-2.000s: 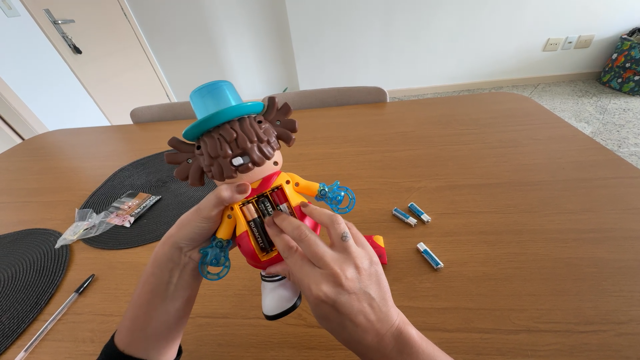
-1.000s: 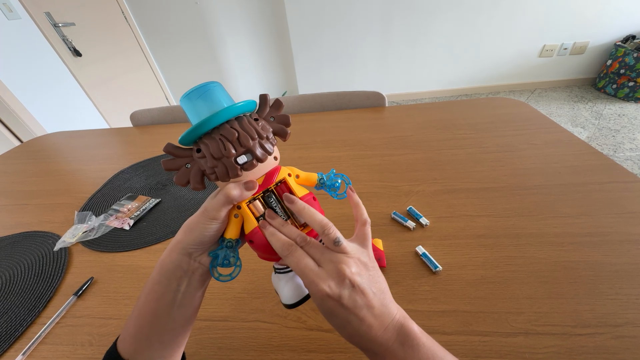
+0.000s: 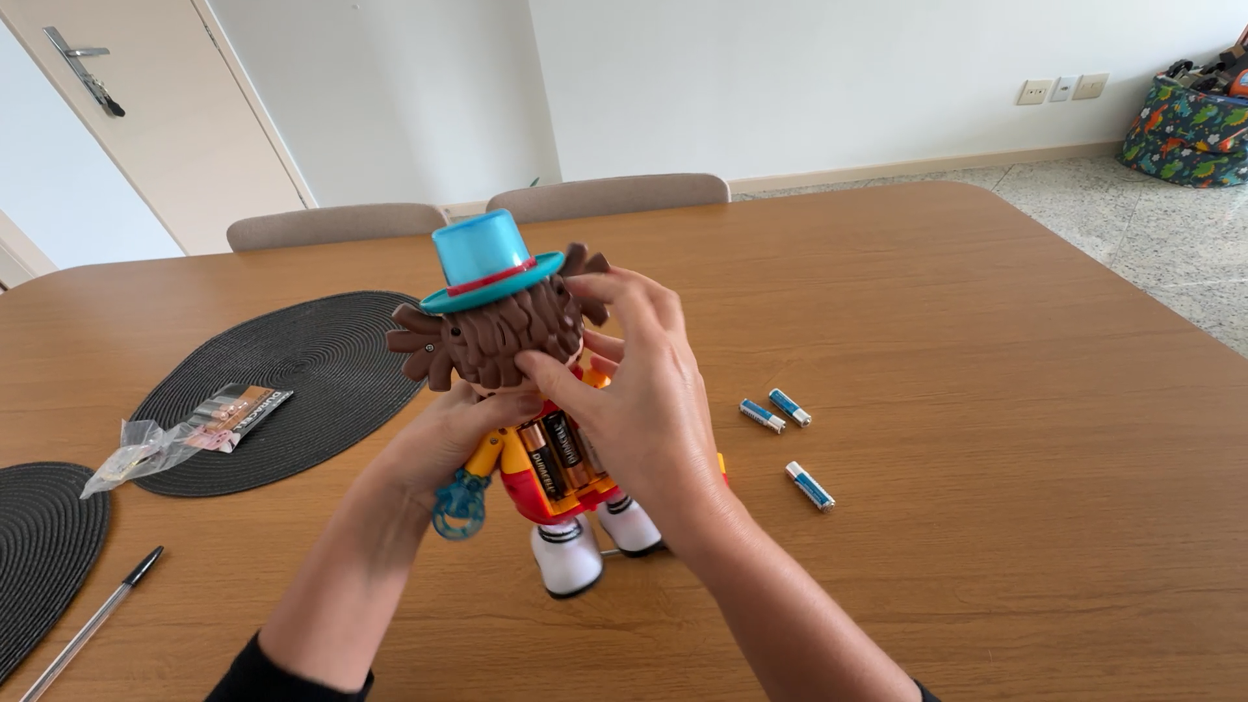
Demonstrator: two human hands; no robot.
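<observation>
A plastic toy figure [image 3: 512, 341] with brown moulded hair and a blue top hat [image 3: 481, 250] is held upright over the table, its back facing me. My left hand [image 3: 444, 439] grips it around the neck and left side. My right hand [image 3: 634, 390] holds the back and right side of its head, thumb on the hair. In the toy's back, an uncovered battery compartment holds several Duracell batteries [image 3: 564, 448]; my right hand partly covers its right side. Three blue-and-white batteries [image 3: 810, 487] lie on the table to the right of the toy.
On the wooden table [image 3: 936, 390] are two black round woven placemats [image 3: 292, 366], one bearing an opened plastic battery package [image 3: 234, 414]. A pen [image 3: 97, 614] lies at the lower left. Two chairs [image 3: 609, 195] stand at the far edge. A patterned fabric basket [image 3: 1185, 132] sits on the floor.
My right hand has moved from the batteries in the compartment up to the toy's head. The toy is turned more upright, and both white shoes now show.
</observation>
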